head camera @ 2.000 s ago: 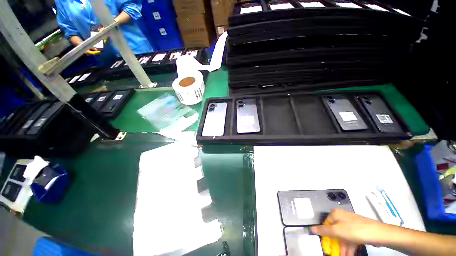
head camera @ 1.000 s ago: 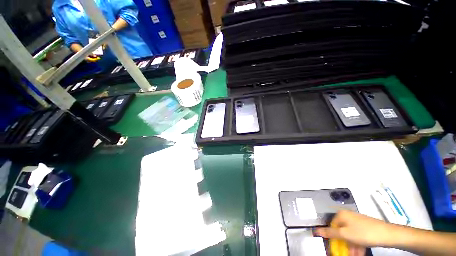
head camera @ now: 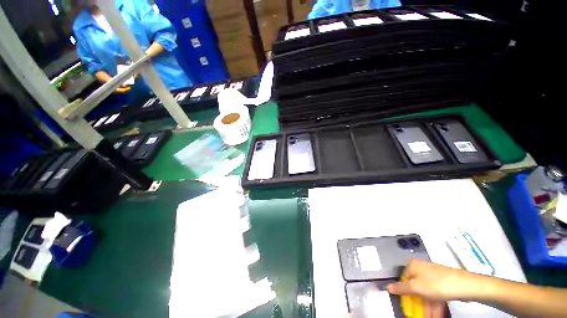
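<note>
Two dark grey smartphones lie back up on the white mat (head camera: 404, 205). The farther phone (head camera: 388, 264) shows a white label and two camera rings at its right end. The nearer phone (head camera: 367, 298) also has a white patch on its back and is cut off by the bottom edge. My right hand (head camera: 423, 289), with yellow finger cots, comes in from the right, fingers curled down over the nearer phone's right part. It hides that end; whether it grips anything is hidden. My left hand is not in view.
A black tray (head camera: 373, 180) behind the mat holds phones, with tall stacked trays (head camera: 373, 87) behind. Film sheets (head camera: 211, 254) lie left, a blue-striped white item (head camera: 472, 251) right of the phones, a blue bin (head camera: 528, 230) far right. People in blue stand behind.
The view has shifted slightly, and blue clothing now shows above the stacked trays. My right hand stays over the nearer phone, with little visible movement. Both phones lie in the same places on the mat.
</note>
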